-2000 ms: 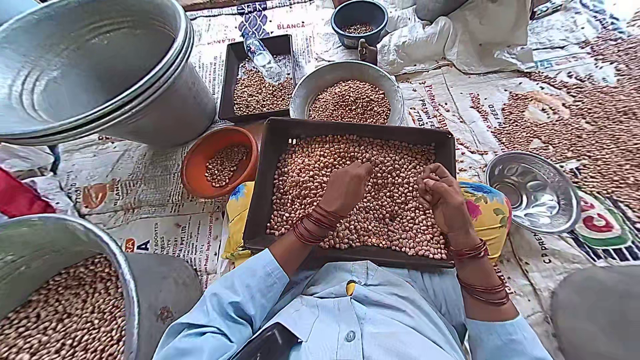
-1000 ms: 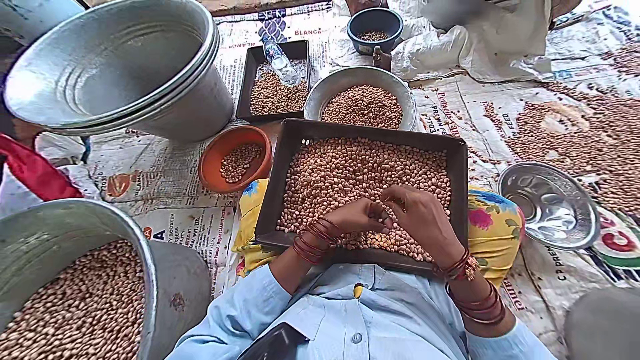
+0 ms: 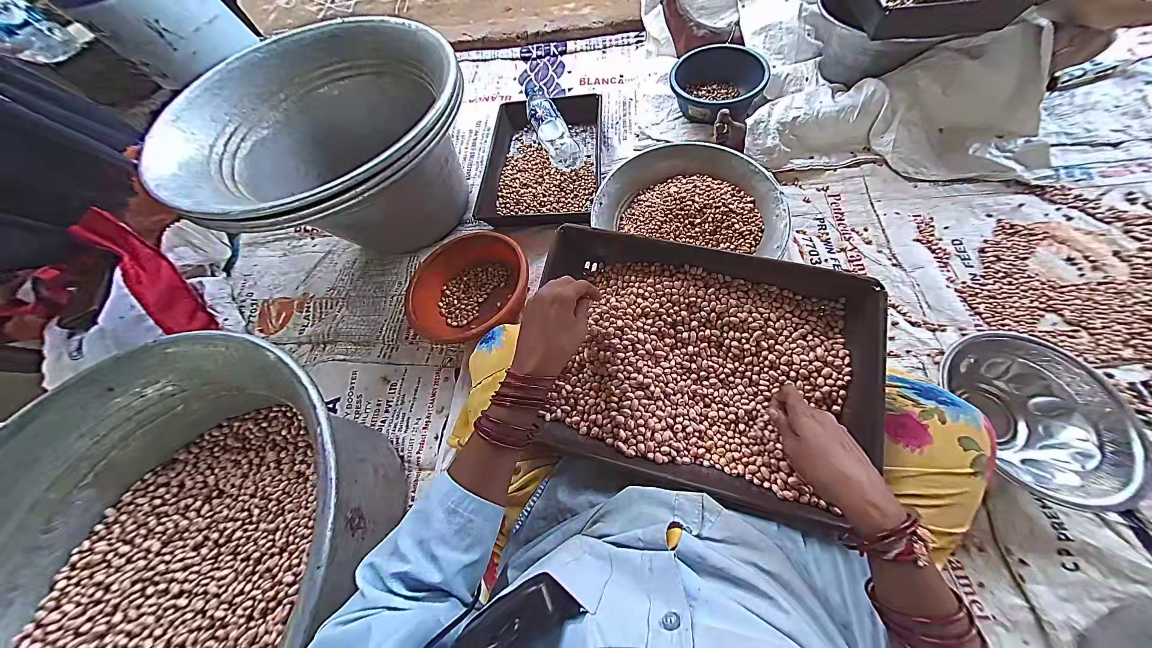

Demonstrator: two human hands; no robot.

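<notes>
A dark rectangular tray (image 3: pixel 867 378) rests on my lap, tilted a little, with a layer of brown speckled beans or seeds (image 3: pixel 693 360) across it. My left hand (image 3: pixel 556 324) is at the tray's left side, fingers curled over the edge of the layer; whether it holds a seed cannot be told. Low on the right, my right hand (image 3: pixel 821 445) touches the seeds with its fingertips, and what lies between them is hidden. An orange bowl (image 3: pixel 423 301) with some seeds stands just left of the tray. Beyond the tray is a round metal basin (image 3: pixel 776 202) of seeds.
Stacked metal tubs (image 3: pixel 405 189) stand at upper left, a large metal pot (image 3: pixel 328 432) of seeds at lower left. A second tray (image 3: pixel 490 193) holds seeds and a plastic bottle (image 3: pixel 553 130). Farther back is a blue bowl (image 3: pixel 697 103); a steel bowl (image 3: pixel 1062 414) lies right, near spread seeds (image 3: pixel 1035 279).
My hands were close together over the tray a second ago and are now apart, the left at the tray's left side and the right low on the right.
</notes>
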